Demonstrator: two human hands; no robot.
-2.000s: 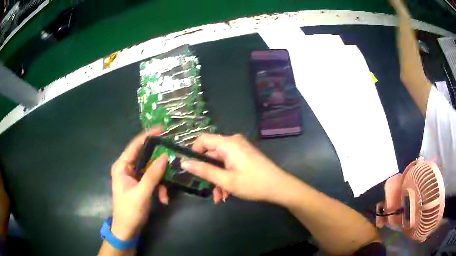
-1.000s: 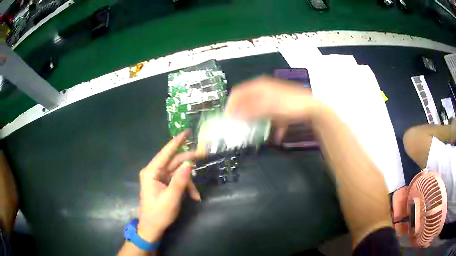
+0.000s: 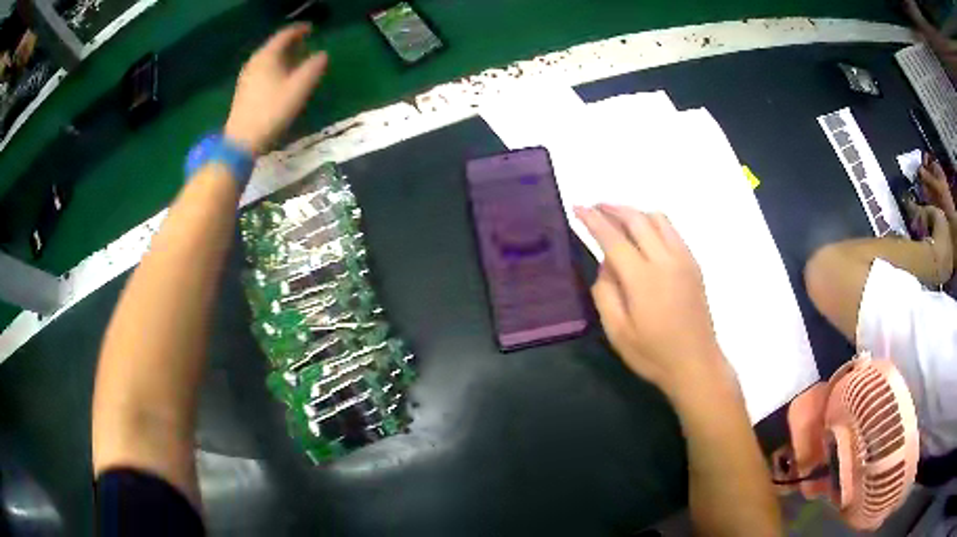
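Observation:
My left hand (image 3: 275,86) is stretched out over the green conveyor, fingers apart and holding nothing. The stack of circuit boards (image 3: 320,315), an overlapping green and silver row with thin pale strips, lies on the dark bench mat (image 3: 504,441) below it. My right hand (image 3: 653,288) is empty, fingers loosely spread, over the edge of the white paper sheets (image 3: 724,252). It is just right of the purplish smartphone (image 3: 525,252), not gripping it. A black housing with a green board in it (image 3: 406,33) lies on the conveyor, right of my left hand.
The conveyor (image 3: 504,31) runs beyond a worn white edge (image 3: 420,110) and carries other dark units (image 3: 144,86). A pink fan (image 3: 863,441) is at lower right. A label strip (image 3: 863,171) and another person's arm and white sleeve (image 3: 908,325) are at the right.
The housing with a board, held in both hands two seconds ago, has left my hands. My left hand has moved up over the conveyor; my right hand has moved beside the phone.

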